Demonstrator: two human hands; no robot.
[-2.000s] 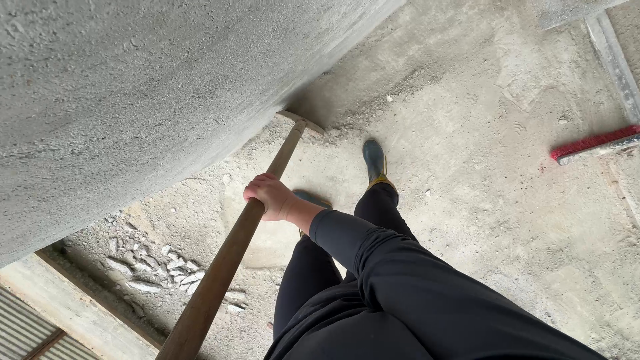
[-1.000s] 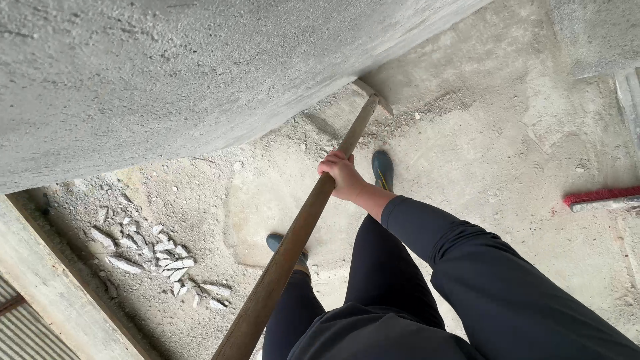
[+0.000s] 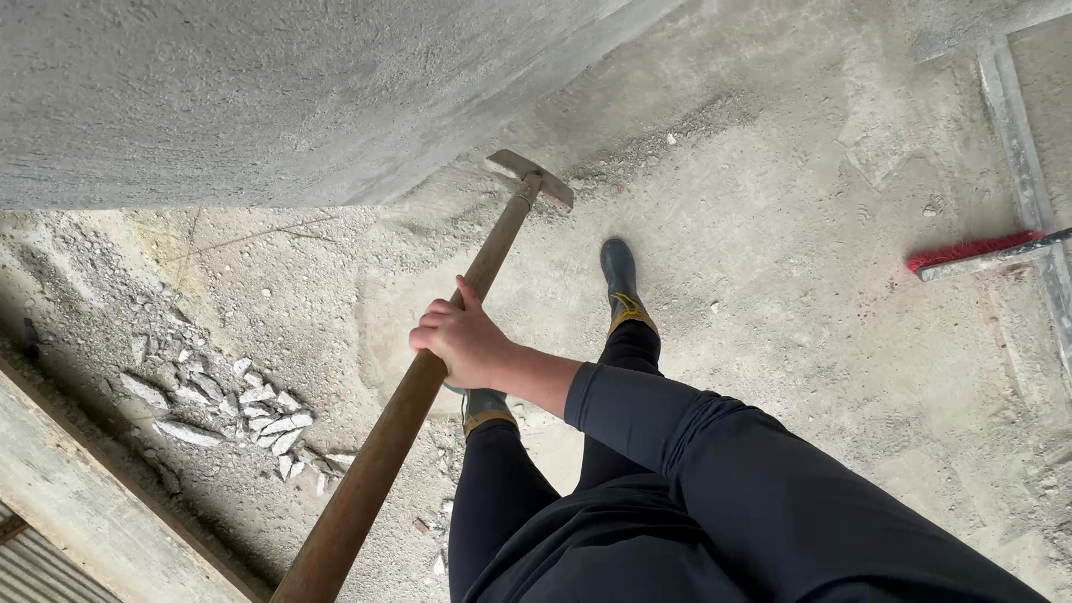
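My right hand (image 3: pixel 465 339) is closed around the wooden handle (image 3: pixel 377 465) of a hoe, partway along it. The handle slants from the bottom edge up to the wide, flat metal hoe blade (image 3: pixel 554 189), which is at floor level beside the base of a rough grey wall (image 3: pixel 335 92). Whether the blade touches the floor cannot be told. A line of loose grit (image 3: pixel 662 151) runs up and right from the blade. My left hand is not in view, and the lower end of the handle is cut off by the frame.
Broken concrete pieces (image 3: pixel 260 410) lie at the left, near a pale ledge (image 3: pixel 100 494). My boots (image 3: pixel 618 264) stand on the dusty concrete floor (image 3: pixel 779 318). A red-bristled broom head (image 3: pixel 976 251) lies at the right, across a pale strip (image 3: pixel 1017 142).
The hoe blade, partly hidden at the wall base two seconds ago, now shows fully, a little away from the wall. My right hand has kept its hold on the handle. The view has shifted.
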